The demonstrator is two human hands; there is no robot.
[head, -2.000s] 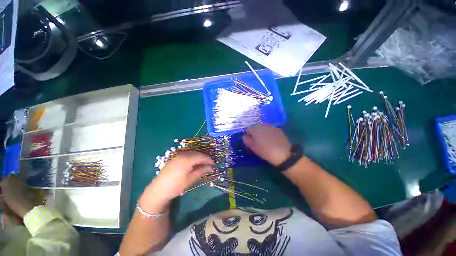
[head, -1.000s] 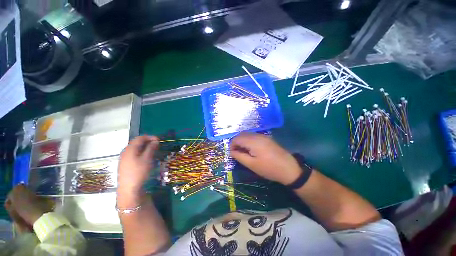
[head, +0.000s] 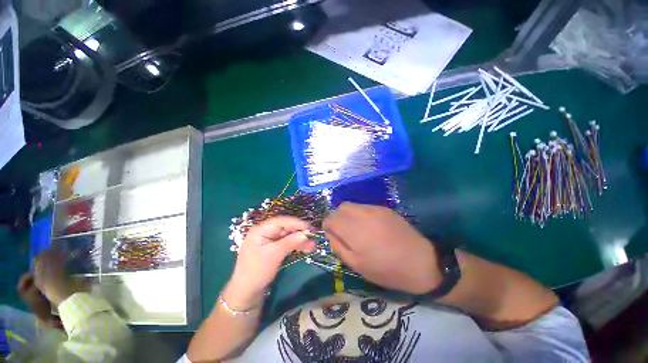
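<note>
My left hand (head: pixel 273 252) pinches a small white connector housing (head: pixel 308 234) between thumb and fingertips. My right hand (head: pixel 380 244) is close on its right, fingertips together at the housing; a lead between the hands is too small to make out. The heap of red and yellow wires (head: pixel 284 207) with white ends facing left lies behind and under my hands. Dark-blue leads (head: pixel 366 191) lie just below the blue tray (head: pixel 406 145), partly behind my right hand. The tray holds a dense pile of white parts (head: pixel 337 152) and a few coloured wires.
White tubes (head: pixel 487 106) lie at the upper right, near a fanned bundle of harnesses (head: pixel 554 177). A compartment tray (head: pixel 193 234) stands left, with another person's hands (head: pixel 50 276) at its edge. A printed sheet (head: pixel 426 46) and crumpled clear plastic (head: pixel 604 42) are behind.
My left hand has moved right from beside the compartment tray to the heap and now meets my right hand. The dark-blue leads show more. The camera view has shifted slightly.
</note>
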